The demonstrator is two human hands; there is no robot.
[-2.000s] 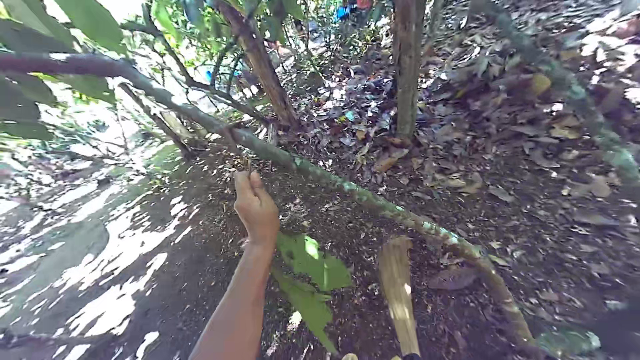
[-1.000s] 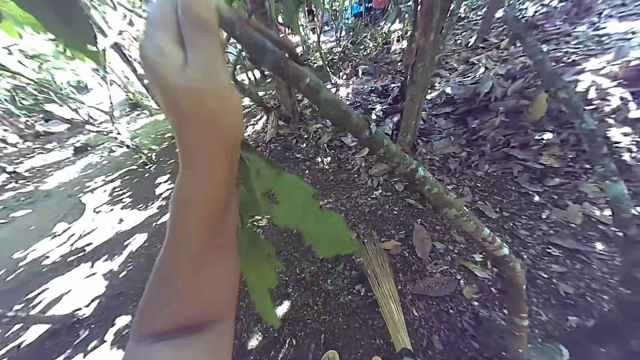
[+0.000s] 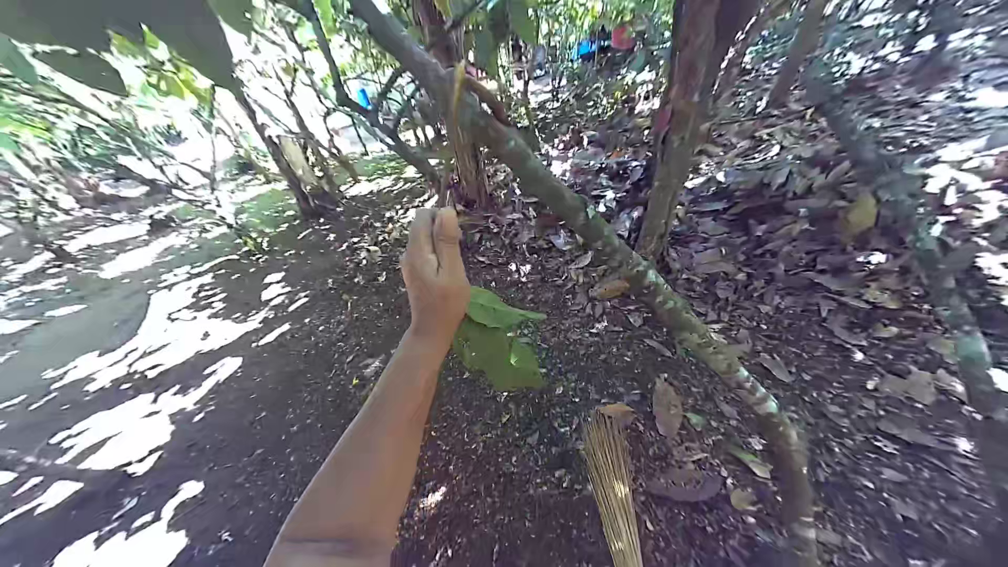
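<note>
My left hand (image 3: 435,272) reaches up in the middle of the view, its fingers closed around a thin leafy shoot. Green leaves (image 3: 496,350) hang from the shoot just below and right of the hand. The thin stem (image 3: 447,161) runs up from my fingers to a lichen-spotted branch (image 3: 587,216), where a pale yellowish strip shows at the joint. That branch slants from the upper middle down to the lower right. A broom of stiff, straw-coloured bristles (image 3: 613,488) points up from the bottom edge; its handle is out of view. My right hand is not in view.
A tree trunk (image 3: 677,134) rises right of the middle. Another mottled branch (image 3: 945,291) crosses the right side. Dry leaf litter (image 3: 740,236) covers the slope, and sunlit bare soil (image 3: 157,339) lies at left. Large leaves (image 3: 134,39) overhang the upper left. Blue and red things show far back.
My left hand was close and large at the upper left one second ago; it is now lower and farther off. The leaves have moved along with it. The view has shifted.
</note>
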